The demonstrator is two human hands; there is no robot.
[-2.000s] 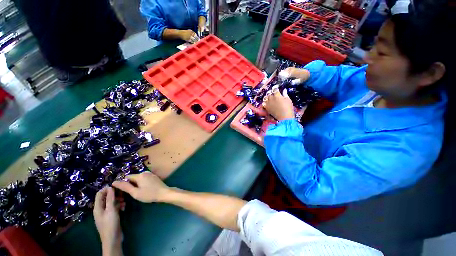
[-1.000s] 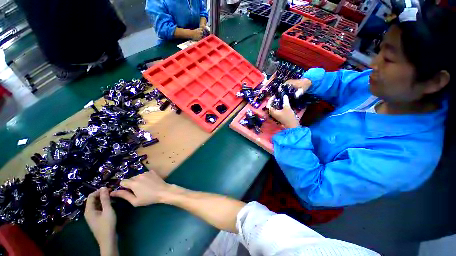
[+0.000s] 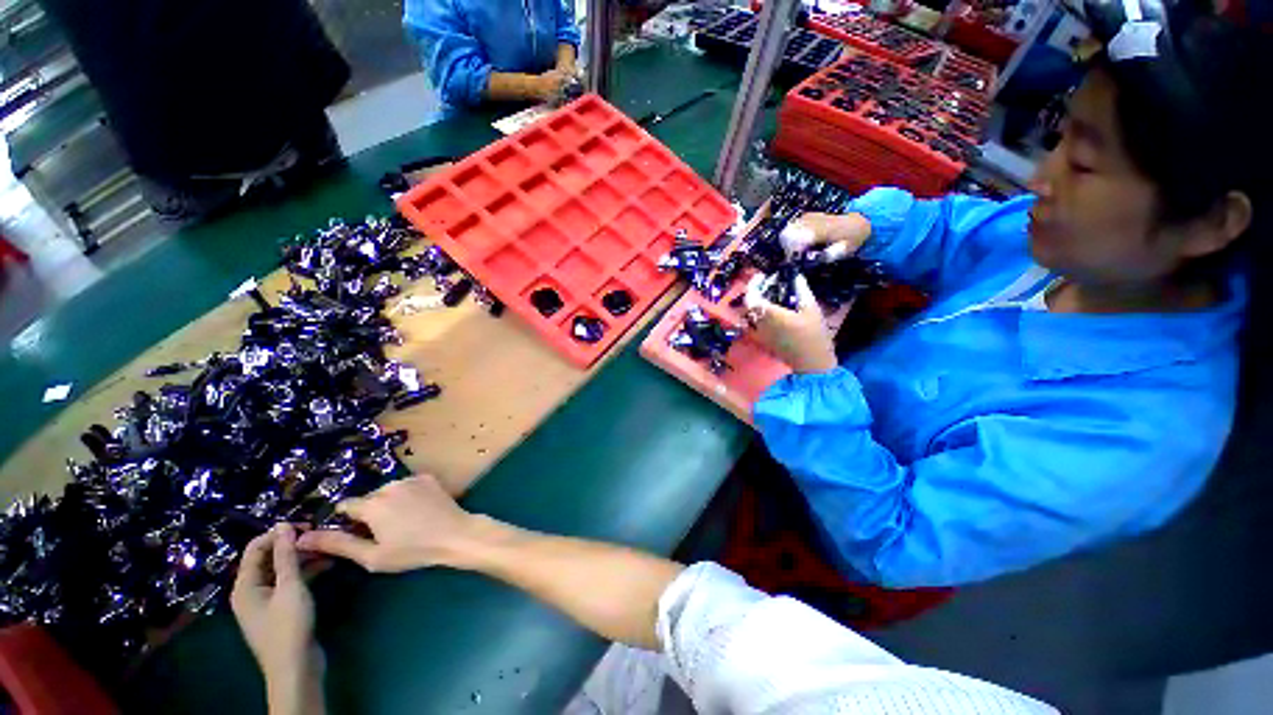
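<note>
A large heap of loose black parts (image 3: 210, 433) with bright metallic glints lies on a tan cardboard sheet (image 3: 468, 398) at the left. My left hand (image 3: 275, 601) and my right hand (image 3: 398, 528) are at the near edge of the heap, over the green bench, with their fingertips together. The fingers look pinched around something small and dark, mostly hidden; I cannot tell what it is. A red pocket tray (image 3: 559, 224) lies beyond the cardboard, with black units in three of its near pockets.
A person in blue (image 3: 977, 405) handles black parts over a shallow pinkish-red bin (image 3: 740, 374) at the right. Filled red trays (image 3: 873, 133) are stacked behind. A metal post (image 3: 750, 105) stands near the pocket tray. A red tray edge (image 3: 49, 677) shows at bottom left.
Both my hands have shifted slightly left, fingertips still together. The neighbour's hands have moved a little over the bin. The heap and the pocket tray look the same.
</note>
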